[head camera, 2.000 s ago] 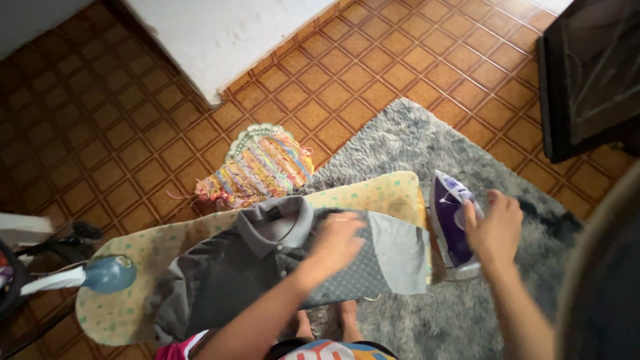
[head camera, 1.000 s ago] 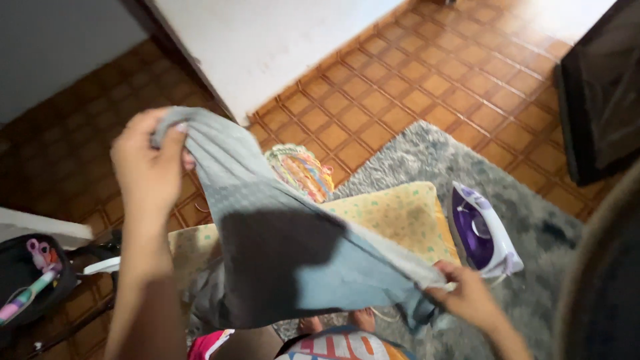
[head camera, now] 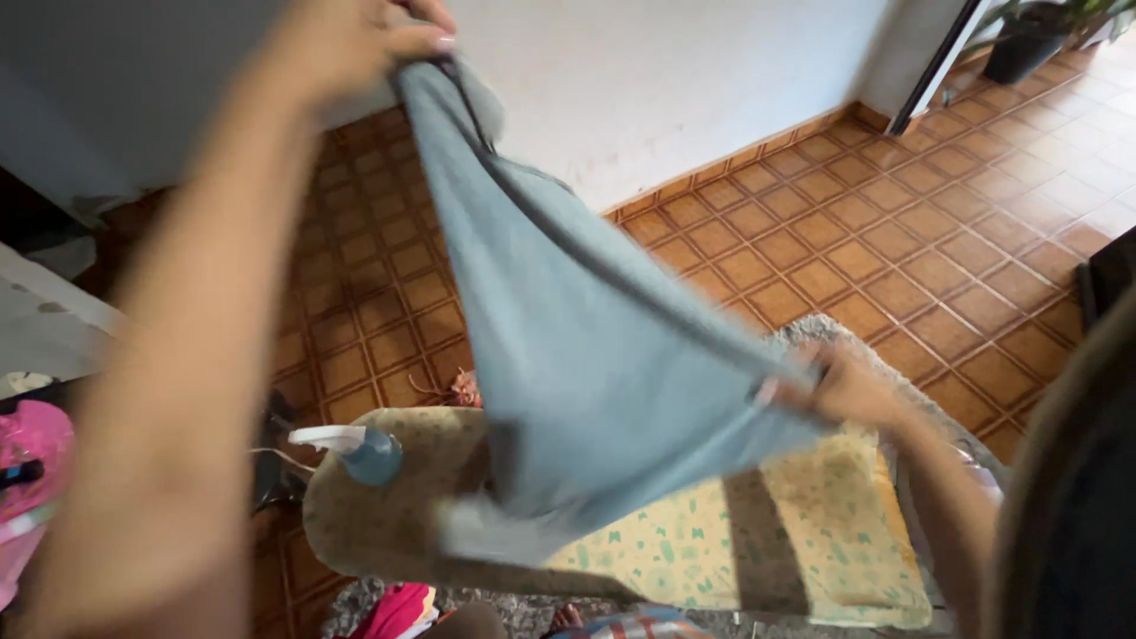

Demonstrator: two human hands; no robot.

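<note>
A grey polo shirt (head camera: 568,328) hangs stretched and blurred between my hands. At the upper left, my left hand (head camera: 382,44) pinches one end of it, raised high. My right hand (head camera: 834,386) grips the other end, lower and to the right. Below the cloth lies the ironing board (head camera: 674,550) with its yellow patterned cover; part of the shirt hangs just over it. A spray bottle (head camera: 373,454) with blue liquid and a white nozzle rests at the board's left end. The iron (head camera: 976,466) is mostly hidden behind my right forearm.
A grey shaggy rug (head camera: 816,330) lies under the board on the tiled floor (head camera: 852,257). A white wall (head camera: 674,80) stands ahead. Pink items (head camera: 35,453) are at the far left, and a dark chair-like edge (head camera: 1083,479) is at the right. Beyond stands a potted plant (head camera: 1029,40).
The shirt lay on the board two seconds ago; now both hands hold it up. Since one second ago my left hand has risen with its end of the cloth. The view has shifted.
</note>
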